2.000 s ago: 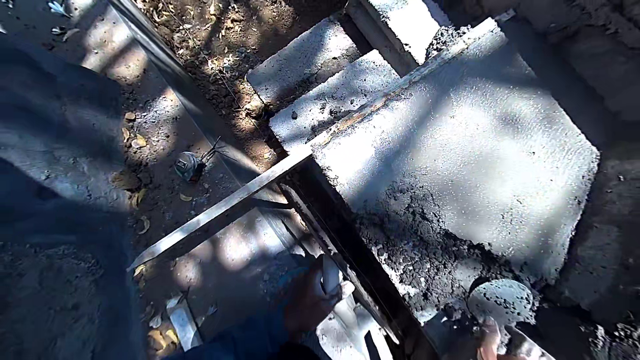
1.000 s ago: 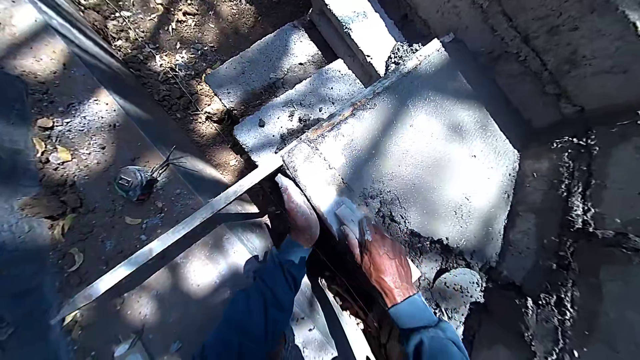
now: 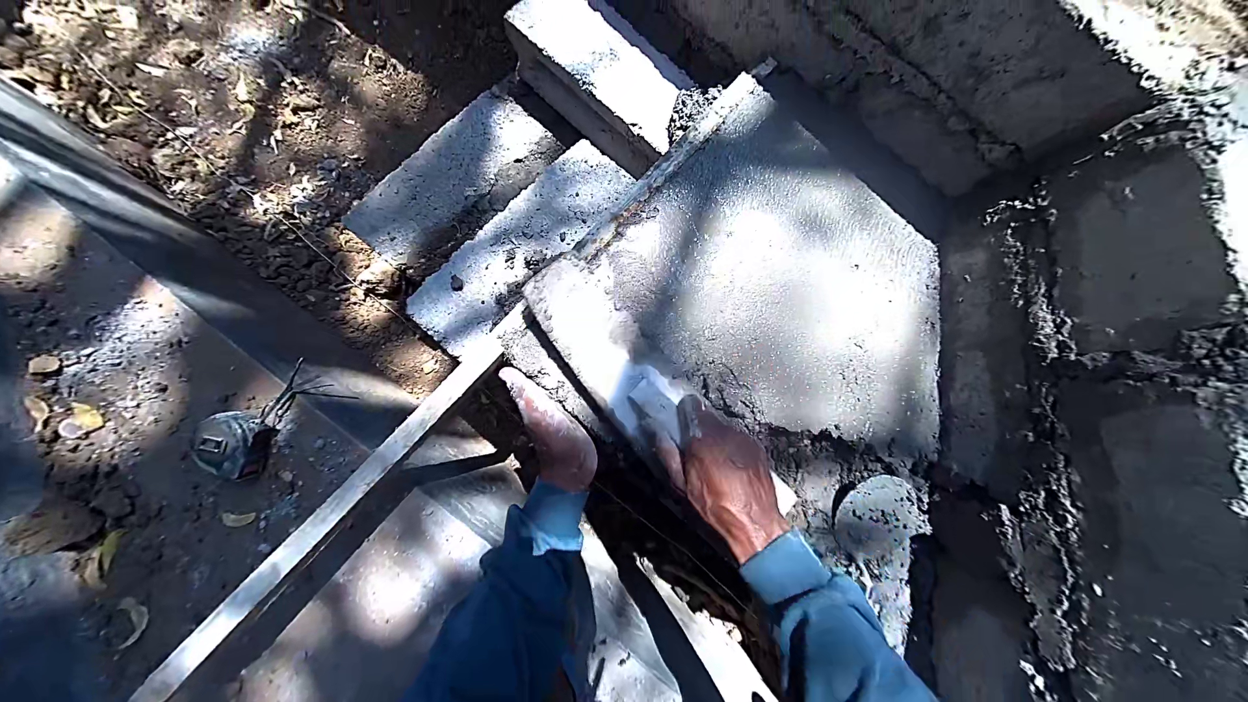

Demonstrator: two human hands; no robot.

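My right hand is closed around a pale hand float, whose end lies on the near left edge of a wet, smoothed mortar slab. To its left, my left hand rests at the side board below the slab's left corner, fingers together and pointing up; whether it grips the board is hidden. A long straight metal bar runs from the lower left up to that corner, in line with the form edge. Rougher mortar borders the slab's near side, beside a round, mortar-covered piece.
Concrete blocks lie beyond the slab, on the left. A block wall with rough mortar joints stands at the right. On the ground at left sits a tape measure with wires beside it. A long metal beam crosses the left side.
Both hands have come up from the bottom of the view to the slab's near left edge. Over the last second they stay near there. The round piece, earlier under my right hand, now lies apart from it.
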